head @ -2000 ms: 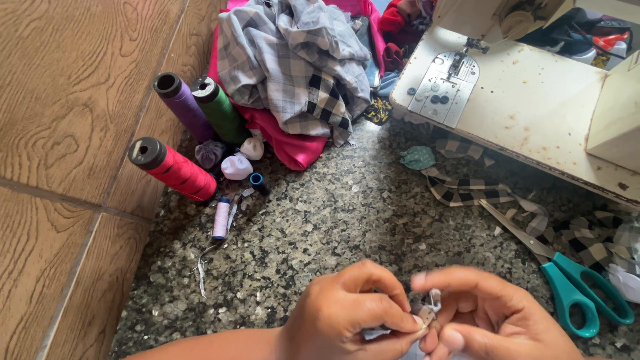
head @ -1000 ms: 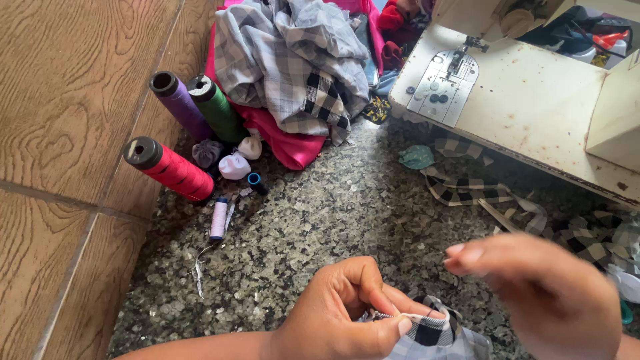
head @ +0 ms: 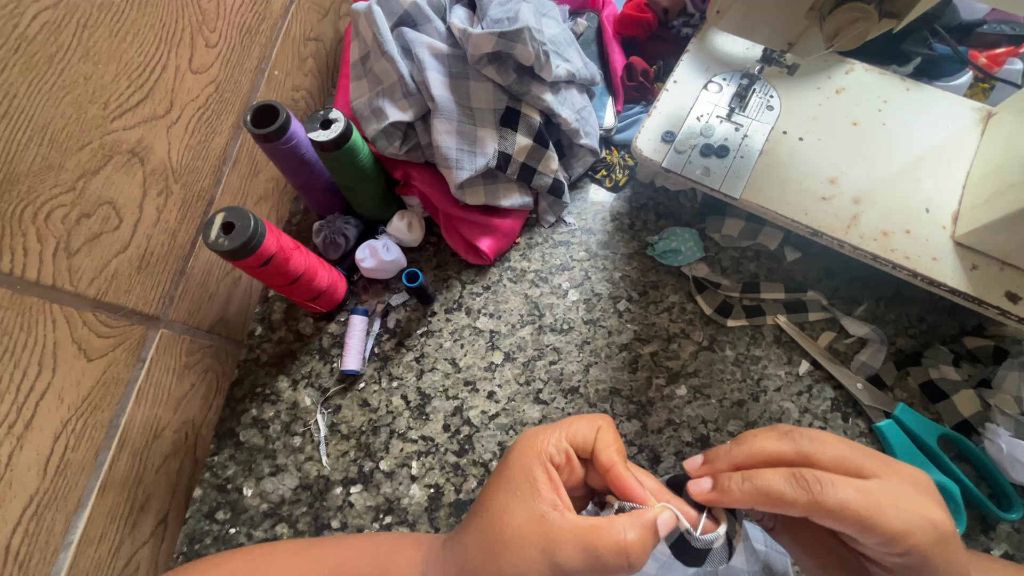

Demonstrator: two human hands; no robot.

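Note:
At the bottom of the head view, my left hand (head: 560, 500) pinches the folded edge of a checkered fabric piece (head: 704, 548) between thumb and fingers. My right hand (head: 832, 488) is at the right side of the same fabric, its fingertips at the dark checked part. A thin, pale needle-like piece (head: 702, 522) stands at the fabric's edge between the hands. The right thumb is hidden, so its grip is unclear. Teal-handled scissors (head: 904, 424) lie just beyond my right hand.
A sewing machine (head: 848, 160) with loose buttons fills the upper right. Thread cones, including a red one (head: 292, 268), and a small pink spool (head: 354, 342) stand at left. Crumpled plaid cloth (head: 472, 88) lies at the top; checkered scraps (head: 752, 302) lie on the granite surface (head: 512, 344).
My right hand was raised off the fabric a second ago and has come back down to it. My left hand keeps its pinch on the edge.

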